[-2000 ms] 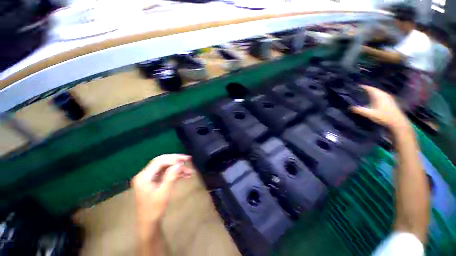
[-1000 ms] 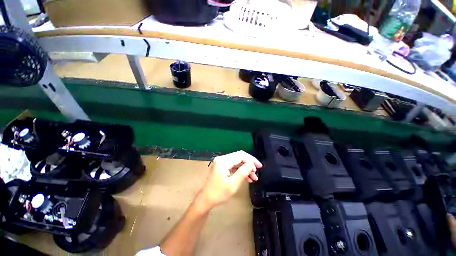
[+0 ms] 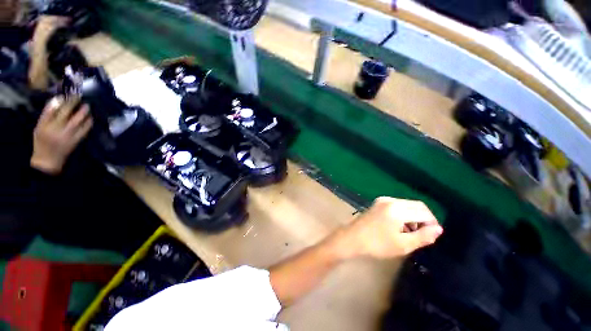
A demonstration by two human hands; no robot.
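Observation:
My left hand (image 3: 398, 229) is over the cardboard-covered bench, its fingers curled in and thumb and fingertips together. I cannot tell if something tiny is between them. My right hand is not in view. Dark closed housings (image 3: 479, 278), blurred, lie to the right of my left hand. Several open black housings with white round parts and wires inside sit on the bench at the left; the nearest open housing (image 3: 197, 171) rests on a large round black drum part (image 3: 210, 210).
Another person's hand (image 3: 61, 132) is on a black unit (image 3: 120, 123) at the left. A yellow-edged tray (image 3: 120, 284) and a red stool (image 3: 39, 294) are below. A green strip (image 3: 350, 158) runs behind the bench. A black cup (image 3: 371, 79) stands under the metal-framed shelf (image 3: 440, 58).
The view has swung left, bringing in another person, the tray and the red stool. My right hand has left the picture. My left hand keeps its curled fingers.

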